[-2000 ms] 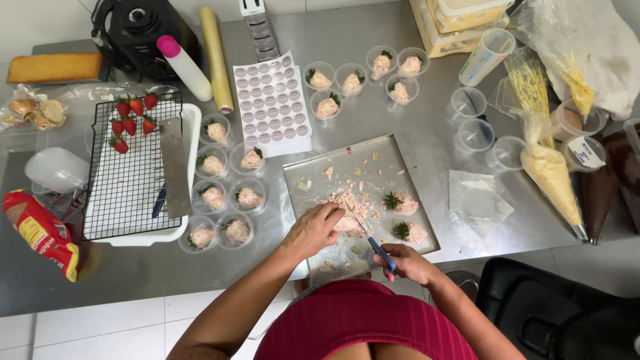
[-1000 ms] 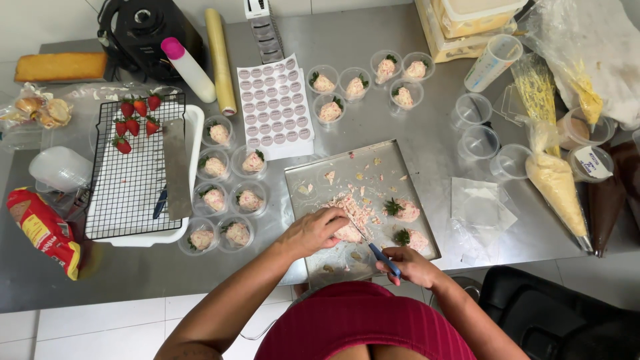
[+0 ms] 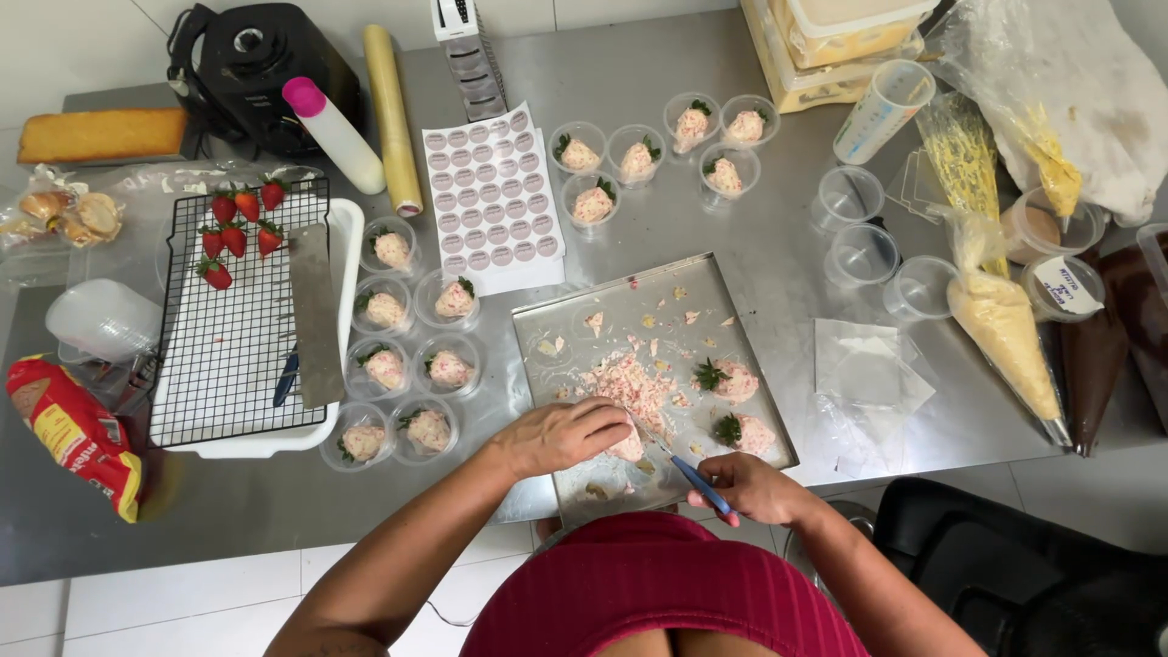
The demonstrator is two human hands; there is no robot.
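Note:
A square metal tray (image 3: 759, 381) lies at the table's front edge with a heap of pink-and-white crumbs (image 3: 634, 383) in it. My left hand (image 3: 568, 436) rests over a crumb-coated piece (image 3: 625, 445) at the front of the heap, its fingers curled on it. In my right hand (image 3: 750, 489) is a blue-handled utensil (image 3: 701, 484), whose thin metal end reaches into the crumbs beside that piece. Two coated strawberries with green leaves, an upper one (image 3: 735, 381) and a lower one (image 3: 756, 434), lie in the tray's right part.
Clear cups with coated strawberries, such as one cup (image 3: 431, 429), stand left of and behind the tray. Farther left, a black wire rack (image 3: 246, 365) bears red strawberries and a metal scraper (image 3: 315, 319). Empty cups (image 3: 861, 255) and a filled piping bag (image 3: 1004, 338) are at the right.

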